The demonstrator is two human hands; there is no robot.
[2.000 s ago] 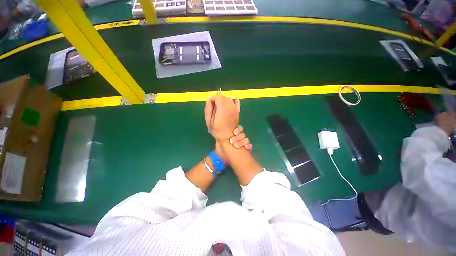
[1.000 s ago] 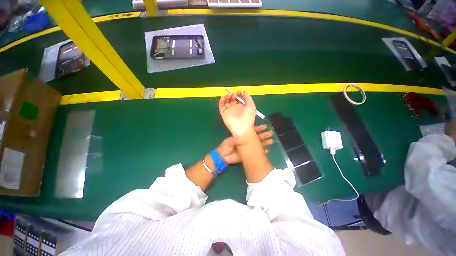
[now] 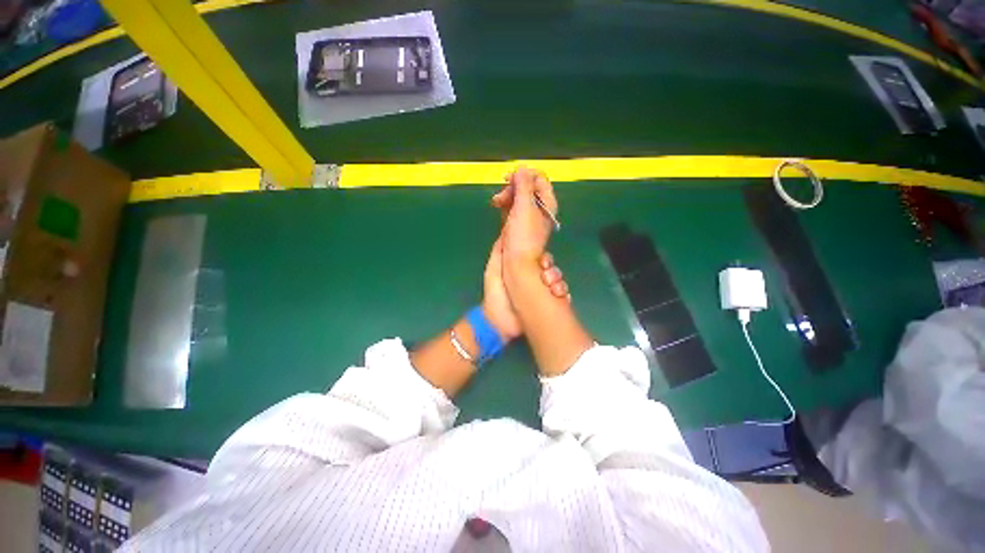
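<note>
My right hand [image 3: 529, 214] is raised just in front of the yellow rail, its fingers curled around thin tweezers [image 3: 548, 212], which stick out on its right side. My left hand [image 3: 504, 294] is wrapped around my right wrist; its fingertips show on the right side of the wrist and the rest is partly hidden. A blue strap [image 3: 485, 334] and a pale band are on my left wrist. No housing lies under my hands.
Housings lie on pale sheets on the belt, one [image 3: 372, 67] ahead-left. A cardboard box [image 3: 65, 270] and clear film [image 3: 164, 313] are left. Dark strips [image 3: 657, 306], a white adapter [image 3: 742, 290] and a ring [image 3: 797, 184] are right. A neighbour's sleeve [image 3: 938, 378] is far right.
My right hand has turned from palm up and its fingers have curled in. My left hand still holds the wrist. The belt, housings and rail appear higher in the picture; the bench things at right shifted right.
</note>
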